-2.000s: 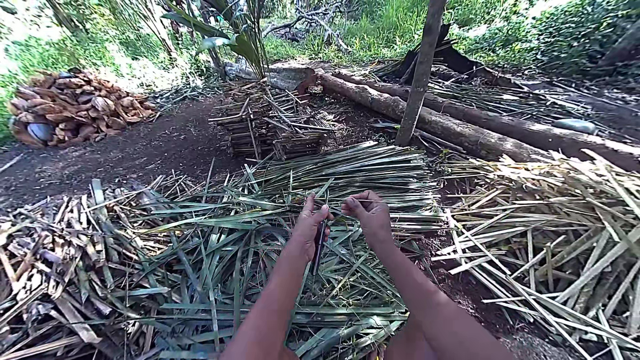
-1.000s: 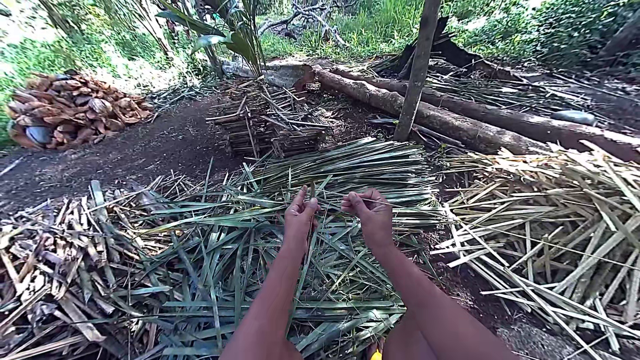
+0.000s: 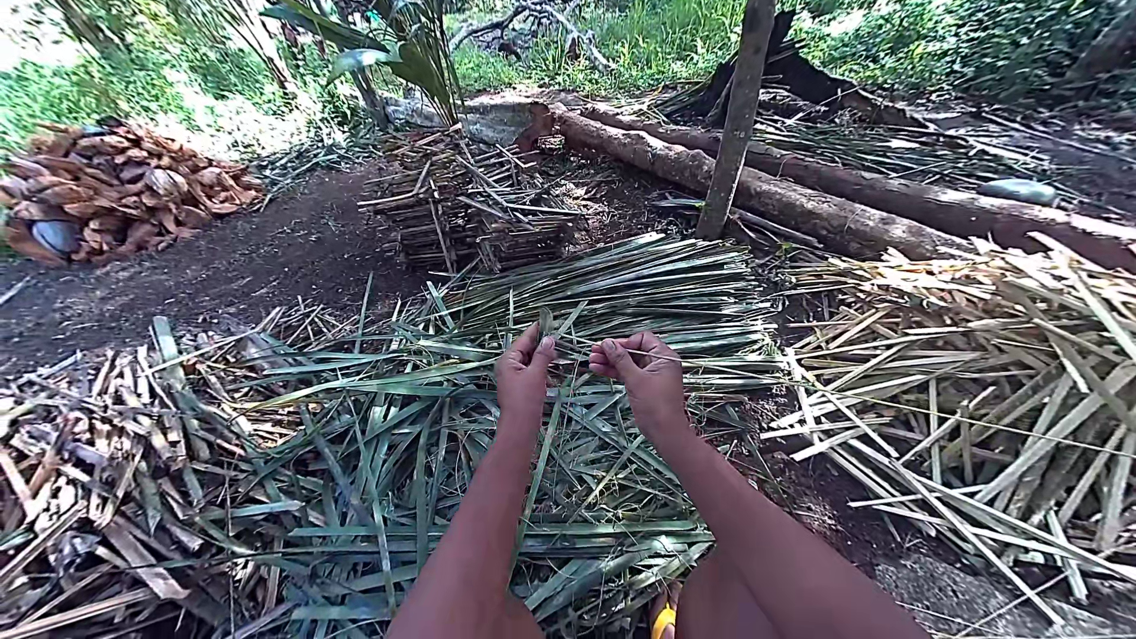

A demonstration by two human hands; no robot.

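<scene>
My left hand (image 3: pixel 525 364) pinches a green leaf piece (image 3: pixel 546 321) between thumb and fingers, its tip standing up above them. Just to the right, my right hand (image 3: pixel 637 359) is closed on a thin leaf strip, which seems to run off to the right. Both hands hover over a heap of loose green leaf strips (image 3: pixel 390 461). Beyond them lies a neater bundle of long green strips (image 3: pixel 639 284). Whether one strip joins the two hands is too fine to tell.
Dry pale strips (image 3: pixel 994 390) are heaped at right, and broken dry stalks (image 3: pixel 98 470) at left. A stack of sticks (image 3: pixel 470 209), a thin upright post (image 3: pixel 738 115) and long logs (image 3: pixel 816 209) stand or lie behind. Coconut husks (image 3: pixel 133 191) form a pile at far left.
The dark, slender object seen below my left hand two seconds ago no longer shows there. A leaf piece now stands up from my left fingers. Both hands stay close together over the heap.
</scene>
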